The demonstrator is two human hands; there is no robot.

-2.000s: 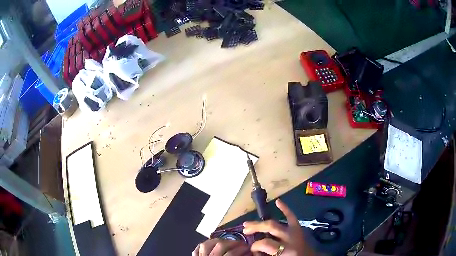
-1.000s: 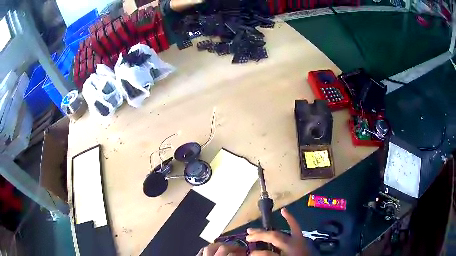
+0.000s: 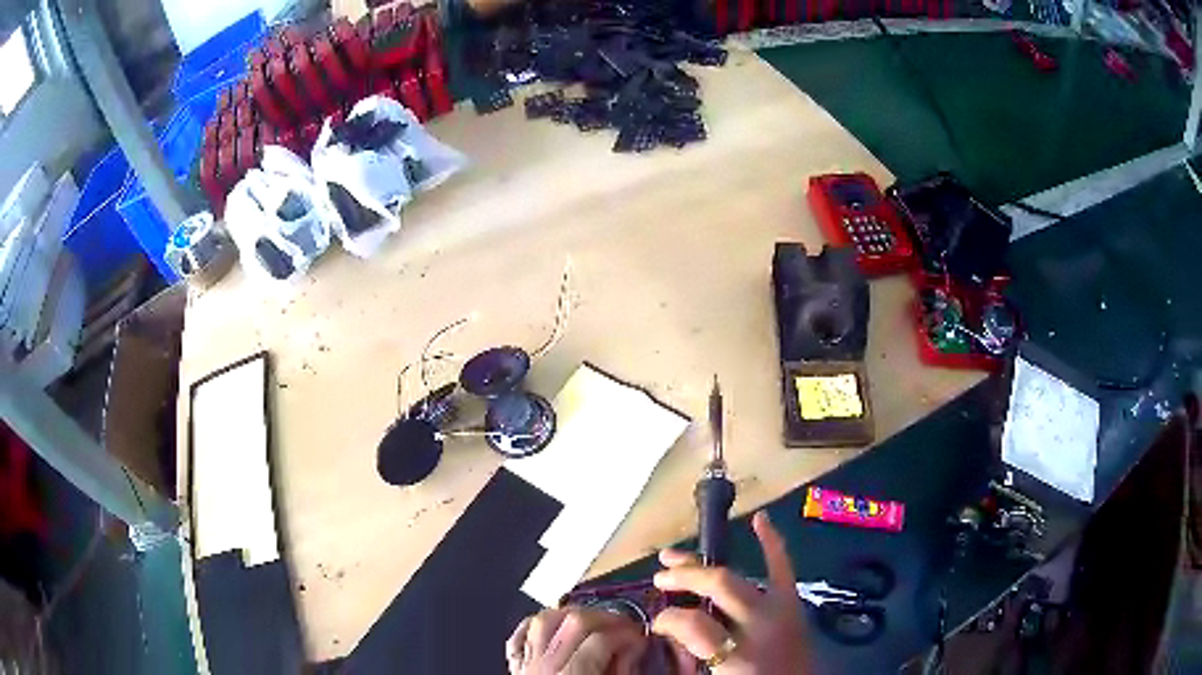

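My right hand (image 3: 741,609), with a ring on one finger, holds the black grip of the soldering iron (image 3: 716,508) at the bottom centre. The iron's bare tip points up and away. My left hand (image 3: 580,644) is beside it at the bottom edge, with bent fingers at a dark-edged unit (image 3: 630,608) that is mostly hidden by the hands and cut off by the frame. A round rim shows between the hands. I cannot tell exactly how the left fingers hold the unit.
Loose speakers (image 3: 518,425) with pale wires lie ahead, beside cream and black foam sheets (image 3: 620,442). The iron stand (image 3: 824,317), pink tube (image 3: 854,509), scissors (image 3: 844,596) and red units (image 3: 859,224) are right. White bags (image 3: 363,178) and black parts (image 3: 633,79) lie far back.
The iron has turned more upright and its tip has shifted right. The view has shifted slightly. A blurred hand at the far side, seen one second ago, is no longer clearly visible.
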